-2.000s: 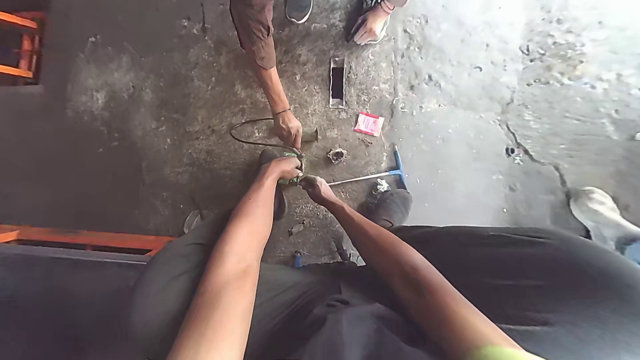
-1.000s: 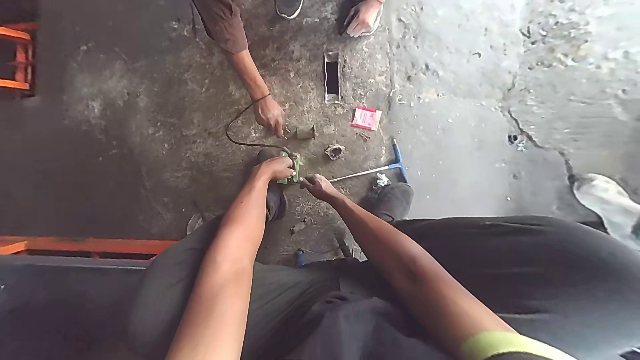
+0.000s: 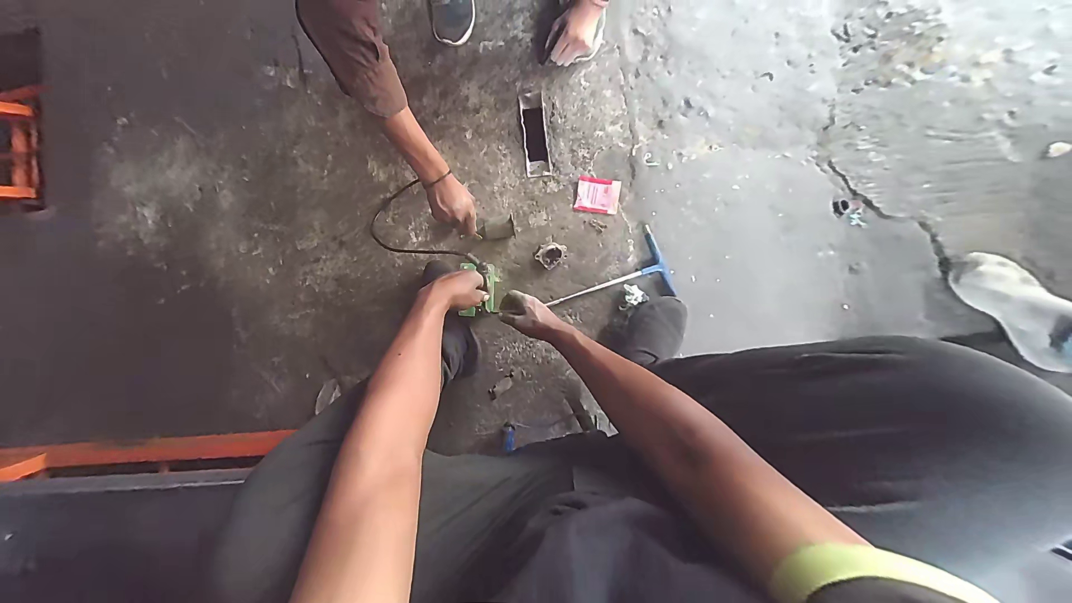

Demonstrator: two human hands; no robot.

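My left hand (image 3: 463, 290) is closed on a green metal part (image 3: 492, 289) low over the floor, between my feet. A black cable (image 3: 388, 243) curves away from that part toward the upper left. Just right of it, my right hand (image 3: 528, 314) has its fingers bent near the part's lower right edge; whether they grip anything is too small to tell. Beyond my right fingers lies a T-handle tool with a blue grip (image 3: 657, 264), its steel shaft pointing toward that hand. A round metal part (image 3: 550, 255) rests on the concrete above my hands.
Across from me another person's hand (image 3: 452, 205) reaches to a dark cylindrical part (image 3: 498, 228); their other hand (image 3: 576, 33) is near the top edge. A red and white packet (image 3: 597, 195) lies below a rectangular floor hole (image 3: 534, 134). An orange metal frame (image 3: 167, 448) stands at left.
The other person's reaching hand has moved up and away from my hands, to beside the cylindrical part. More of the green part shows between my hands.
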